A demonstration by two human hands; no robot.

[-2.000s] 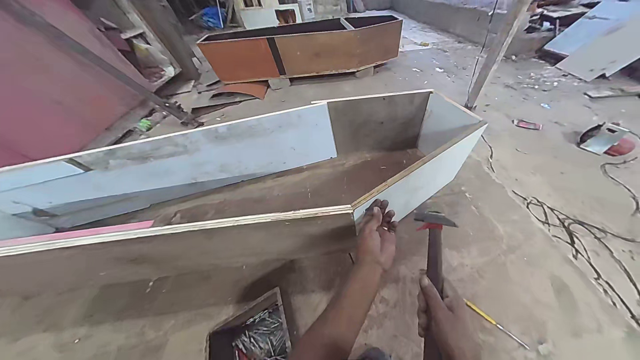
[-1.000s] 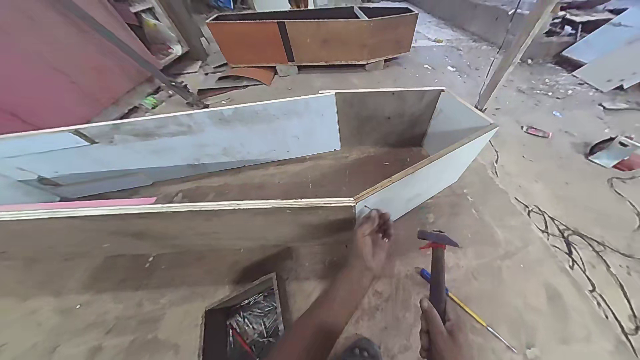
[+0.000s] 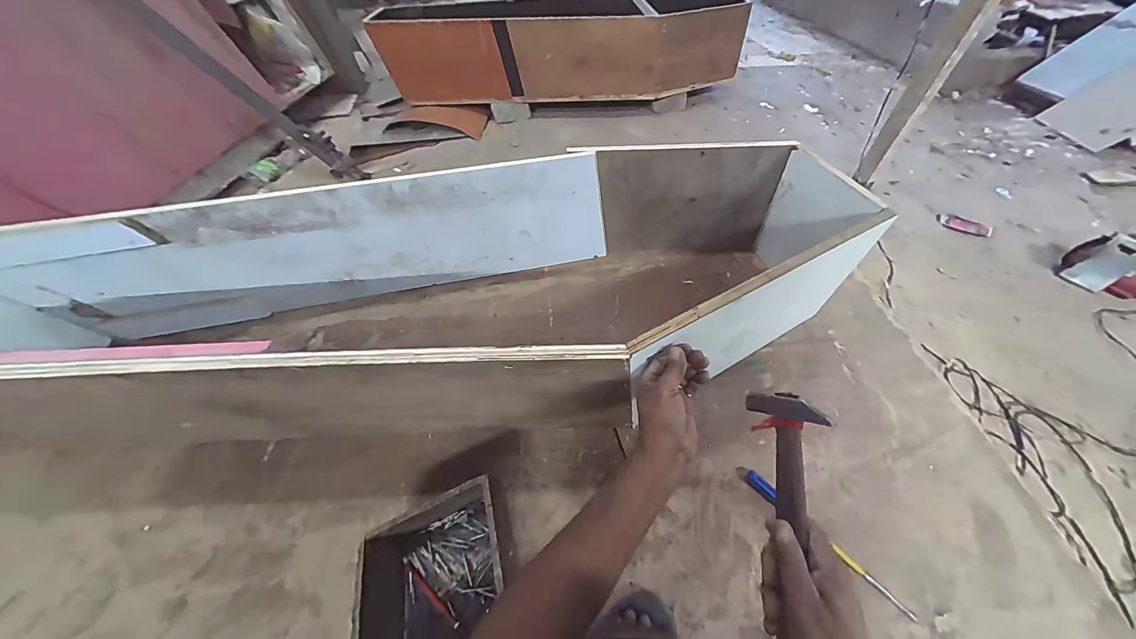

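My left hand (image 3: 674, 382) is at the near corner of an open plywood coffin-shaped box (image 3: 497, 355), its fingers curled and pinched against the white angled side panel (image 3: 781, 293). Something small may be between the fingertips; it is too small to tell. In my right hand (image 3: 803, 577) a hammer (image 3: 790, 470) stands upright, its metal head up and a red wrap below the head. The hammer head is right of my left hand, apart from the box. Below the box, a wooden tray (image 3: 490, 524) holds many loose nails (image 3: 453, 559) and a red-handled tool (image 3: 433, 599).
A screwdriver (image 3: 874, 586) with a blue and yellow handle lies behind the hammer. Tangled cable (image 3: 1021, 426) runs along the right. A second box (image 3: 577, 58) stands on blocks at the back, near a slanted wooden post (image 3: 923, 89). My foot (image 3: 635, 612) shows at the bottom.
The fingers of my left hand have shifted at the panel's near corner. The hammer stays upright in my right hand, and the screwdriver's blue part has come into sight beside it.
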